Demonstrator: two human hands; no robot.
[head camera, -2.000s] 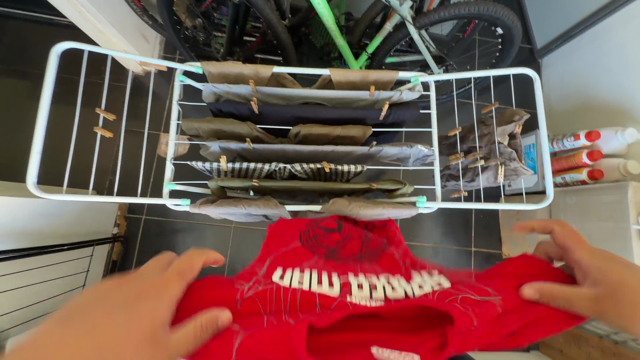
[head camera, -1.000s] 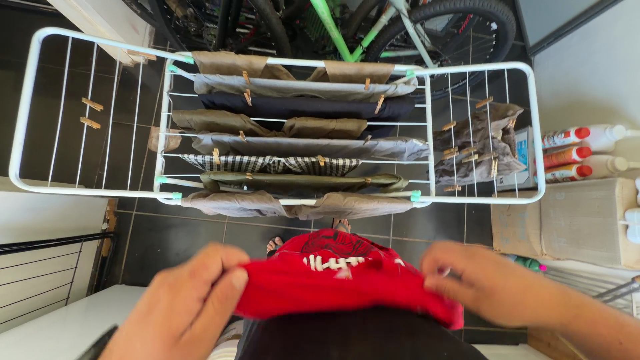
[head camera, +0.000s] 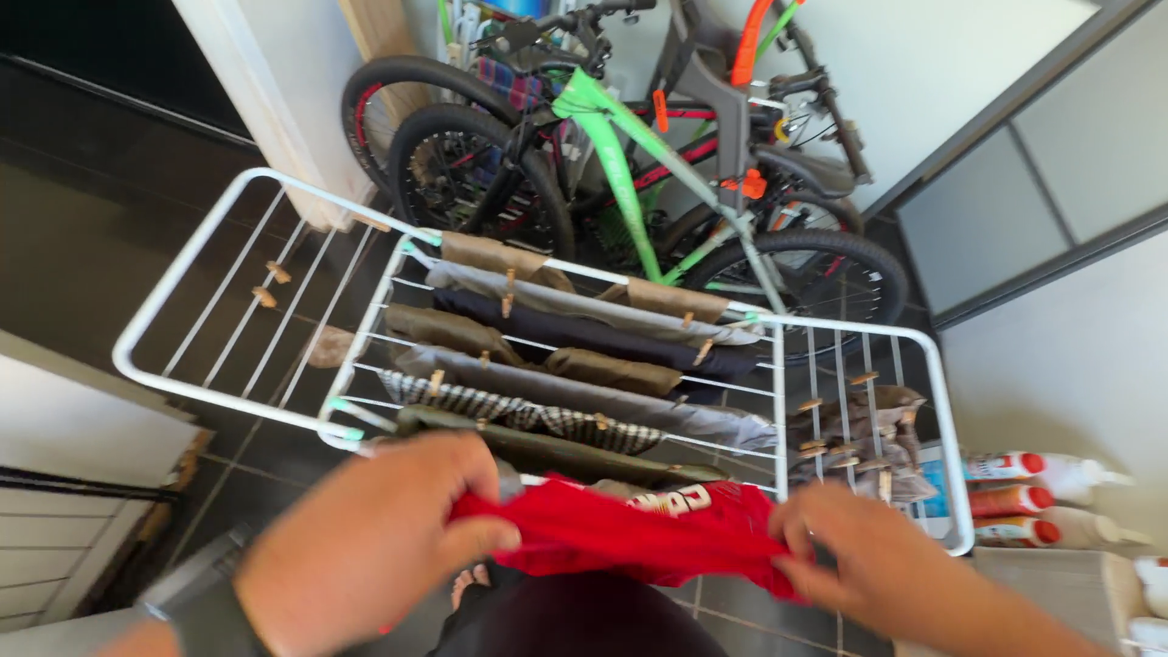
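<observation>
A red T-shirt (head camera: 630, 534) with white lettering is stretched between my hands at the near side of a white drying rack (head camera: 944, 429). My left hand (head camera: 392, 529) pinches its left end between thumb and fingers. At the other end my right hand (head camera: 839, 547) grips the cloth. Several garments hang over the rack's bars, among them a checked one (head camera: 520, 415), an olive one (head camera: 584, 449) and a dark navy one (head camera: 584, 328). Wooden clothespins (head camera: 508, 292) hold some of them. The shirt hides part of the rack's near edge.
Bicycles, one with a green frame (head camera: 616, 173), stand behind the rack against the wall. Bottles with red caps (head camera: 1013, 500) stand at the right by a light plastic container (head camera: 1049, 584). A white door frame (head camera: 274, 109) rises at the back left.
The red shirt was spread wide with its lettering facing up; now it is bunched into a narrower band between my hands, near the rack's near edge. The view has tilted up and turned.
</observation>
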